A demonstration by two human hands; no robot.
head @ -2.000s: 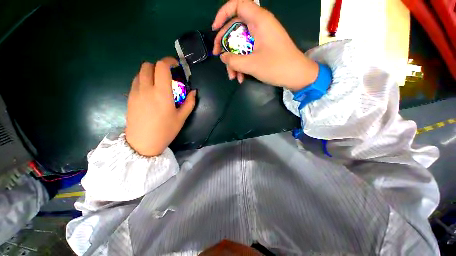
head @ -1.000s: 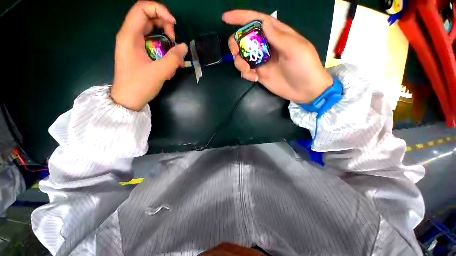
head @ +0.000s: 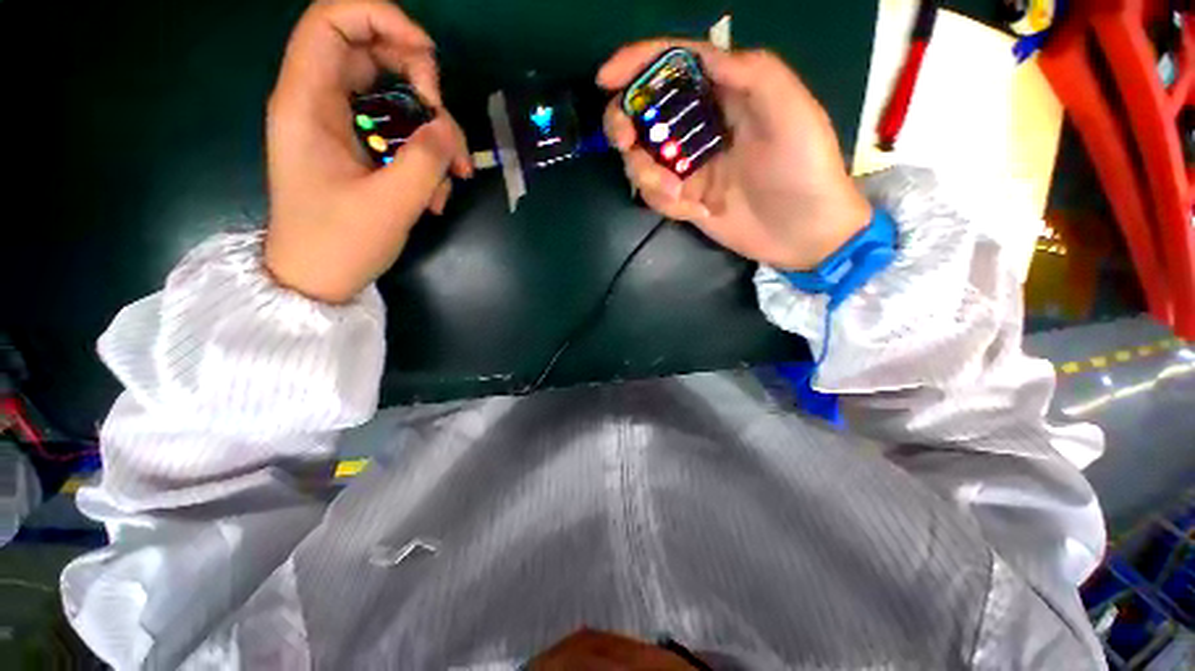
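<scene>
My left hand (head: 347,157) holds a black smartwatch unit (head: 381,123); its lit screen shows green and orange dots, partly covered by my thumb. My right hand (head: 773,157) holds another smartwatch unit (head: 675,115), screen up, showing a list with yellow, blue, white and red dots. Between the hands a third dark unit (head: 543,126) lies at the fixture, with a small light-blue mark on its screen. A silver-white strip (head: 507,151) stands at its left side. Blue parts show at its right.
A thin black cable (head: 596,312) runs to the near edge of the dark green mat (head: 498,321). At right are pale paper (head: 970,125), a red and black marker (head: 907,81) and a red plastic tray (head: 1124,144). A blue strap is on my right wrist.
Both held screens have changed from colourful dials to lists with coloured dots. The middle unit's screen has lit up. My left hand has moved slightly left since the last frame.
</scene>
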